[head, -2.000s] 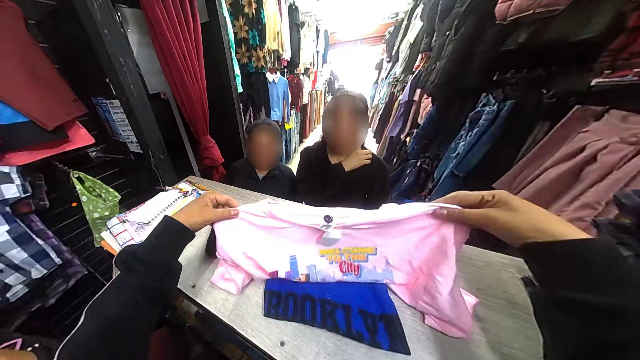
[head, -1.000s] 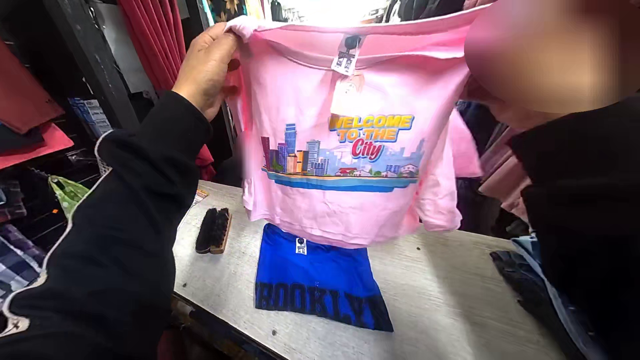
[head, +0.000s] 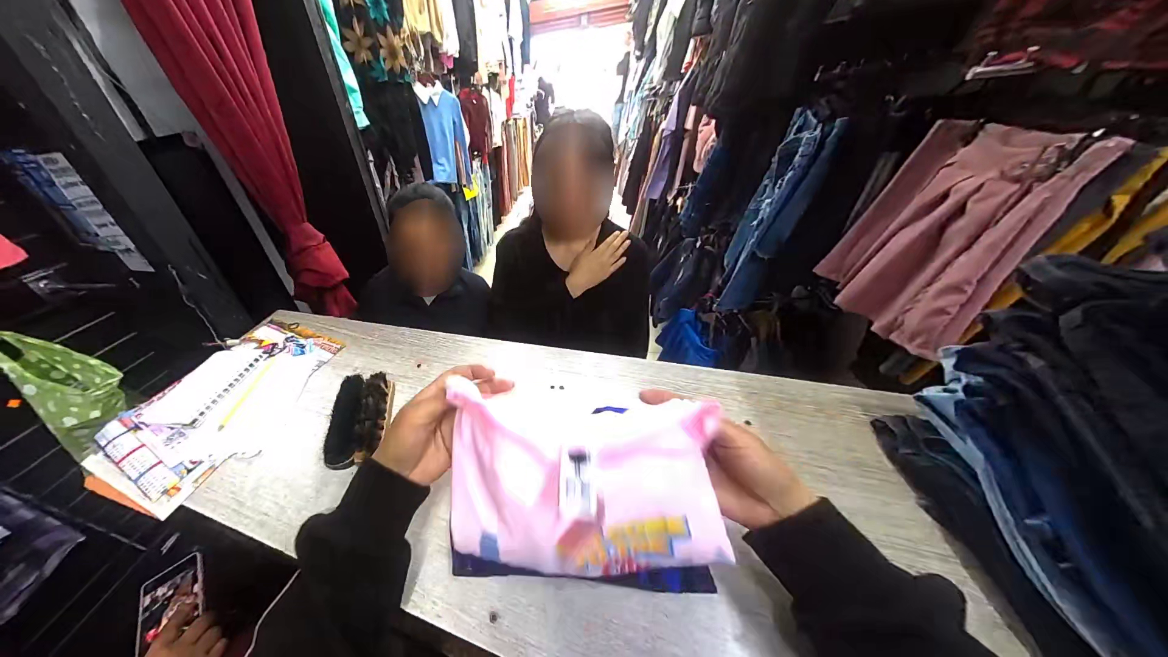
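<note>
A pink printed shirt [head: 630,484], folded to a smaller shape and slightly blurred, hangs between my two hands. Its left top corner is gripped by my left hand [head: 429,429]; my right hand [head: 753,465] grips the right top corner. A tag [head: 577,484] shows at the middle of the shirt's front. Beneath the pink shirt lies a blue garment [head: 675,580] with dark lettering, mostly hidden, with its lower edge showing on the light wooden counter [head: 511,616].
Two brushes [head: 358,420] and papers with a spiral notebook [head: 219,392] lie left on the counter. Folded jeans [head: 1004,438] are stacked right. Two people [head: 575,255] are beyond the counter. Another person's hand [head: 187,634] is by a phone [head: 172,593], bottom left.
The pink shirt, held up and spread open one second ago, is now lower and folded over the blue garment. Both my hands have come down with it.
</note>
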